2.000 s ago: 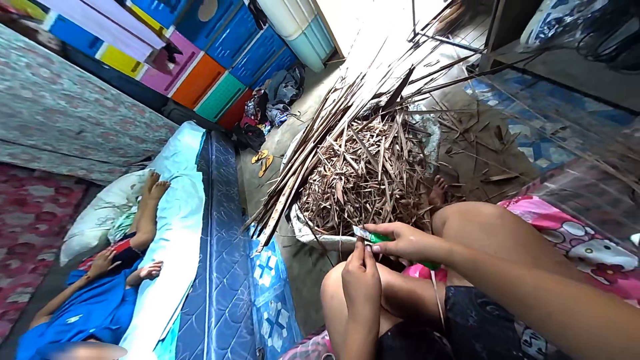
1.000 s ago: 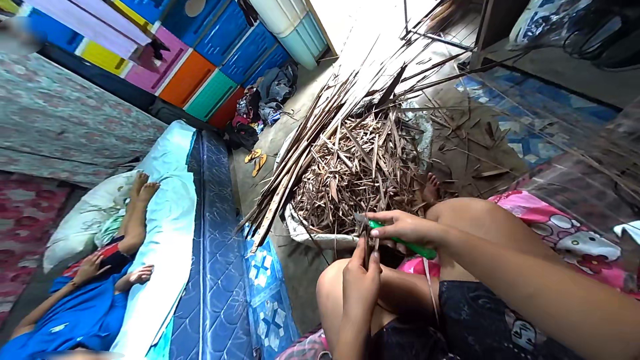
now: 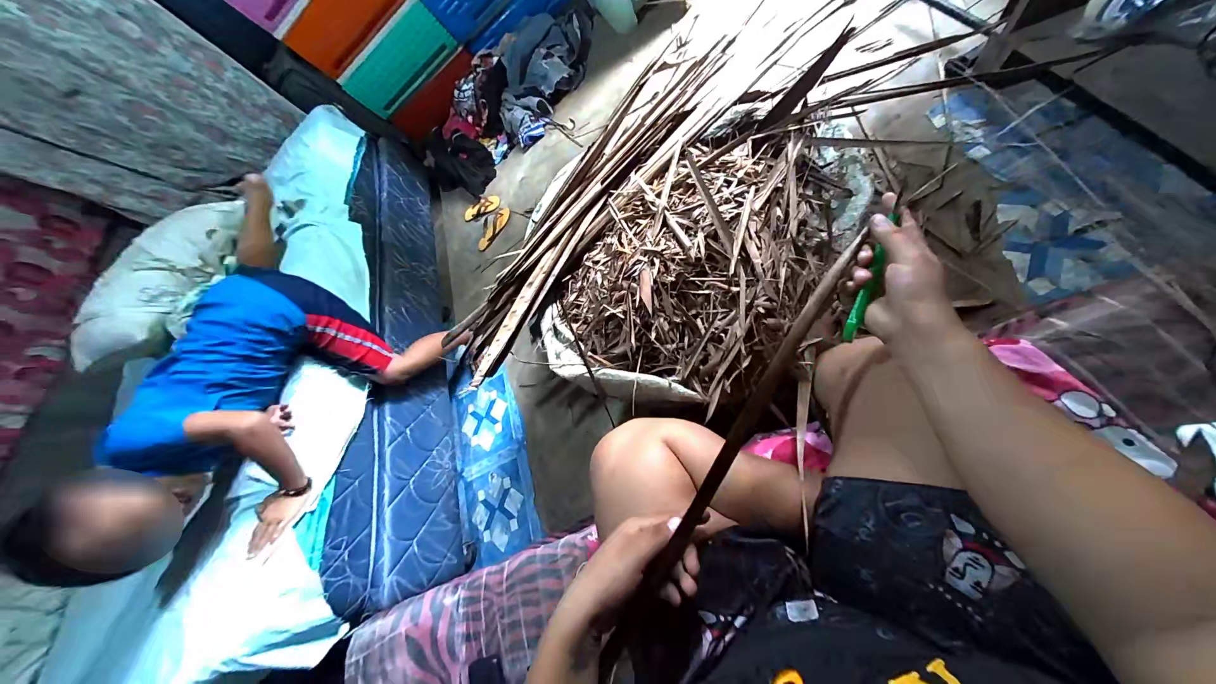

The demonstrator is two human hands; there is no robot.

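Observation:
A long brown dried leaf strip (image 3: 750, 418) runs diagonally over my lap. Near its lower end, my left hand (image 3: 655, 560) is closed round it. My right hand (image 3: 898, 266) is at its upper end, fingers curled round a green-handled tool (image 3: 863, 290) whose blade I cannot make out. Beyond my knees stands a white sack (image 3: 617, 382) with its rim rolled down, heaped with short dried leaf pieces (image 3: 703, 256). A bundle of long dried strips (image 3: 589, 209) lies across the sack's left side.
At left, a person in a blue shirt (image 3: 237, 351) lies on a blue mattress (image 3: 408, 456), one hand touching the bundle's near end. Yellow slippers (image 3: 489, 220) and a pile of clothes (image 3: 522, 85) are on the floor. Colored drawers (image 3: 399, 57) stand behind.
My hands, close together before, are now far apart with the long strip between them. The person on the mattress has turned and reached an arm to the bundle. The view has shifted.

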